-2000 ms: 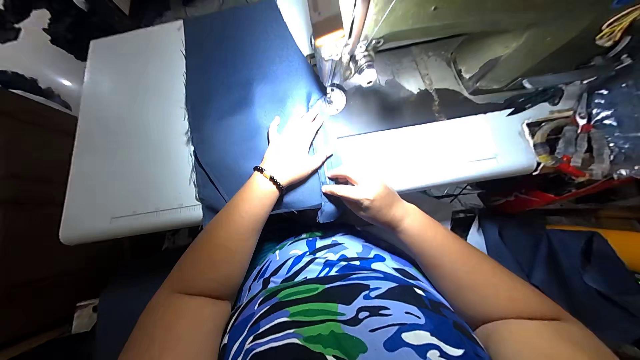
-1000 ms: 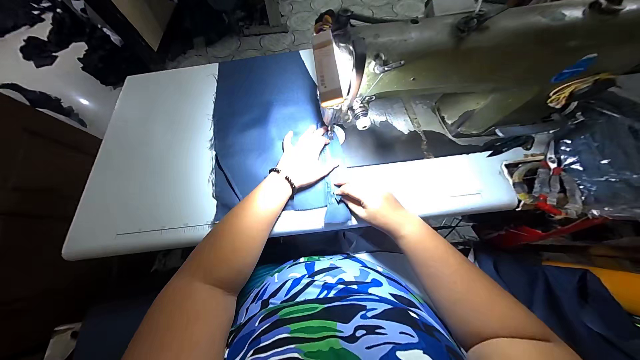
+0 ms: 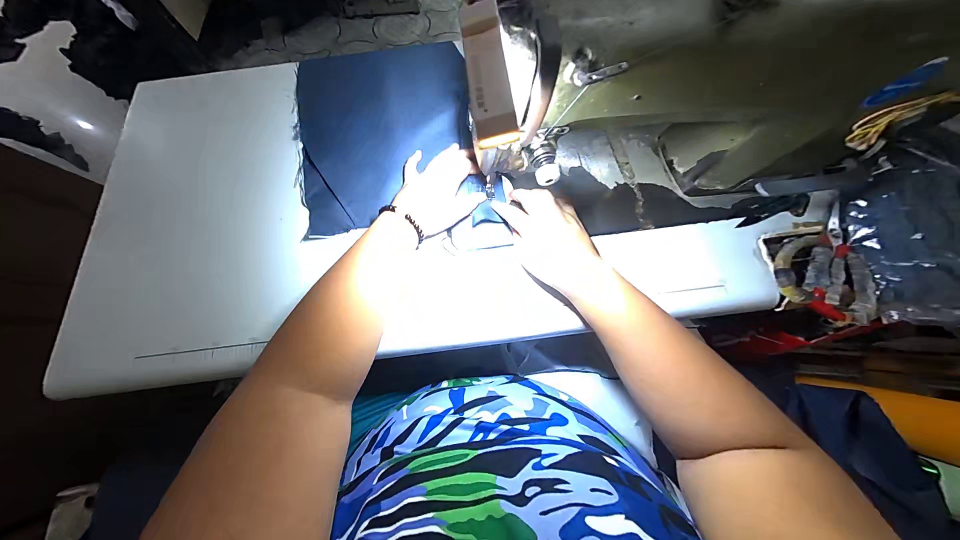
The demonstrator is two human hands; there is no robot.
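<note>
A dark blue fabric panel (image 3: 367, 127) with a frayed left edge lies on the white sewing table (image 3: 195, 225), its right edge beside the sewing machine's needle area. My left hand (image 3: 439, 191) rests with spread fingers on the fabric's lower right part, a beaded bracelet at the wrist. Just right of the presser foot (image 3: 490, 186), my right hand (image 3: 544, 229) has thumb and fingers together at the small end of the fabric; glare hides whether it pinches it. The green sewing machine (image 3: 637, 90) stands behind, with a lamp lighting both hands.
A box-shaped lamp housing (image 3: 491, 67) hangs close above the hands. At the right are a tray of bobbins and tools (image 3: 821, 274), plastic wrapping (image 3: 911, 232) and a yellow cord bundle (image 3: 892, 120). Dark cloth (image 3: 840, 427) lies at lower right.
The fabric has moved away from the table's front edge, farther back. Both hands have moved up toward the presser foot, the right hand from the fabric's near corner to beside the foot.
</note>
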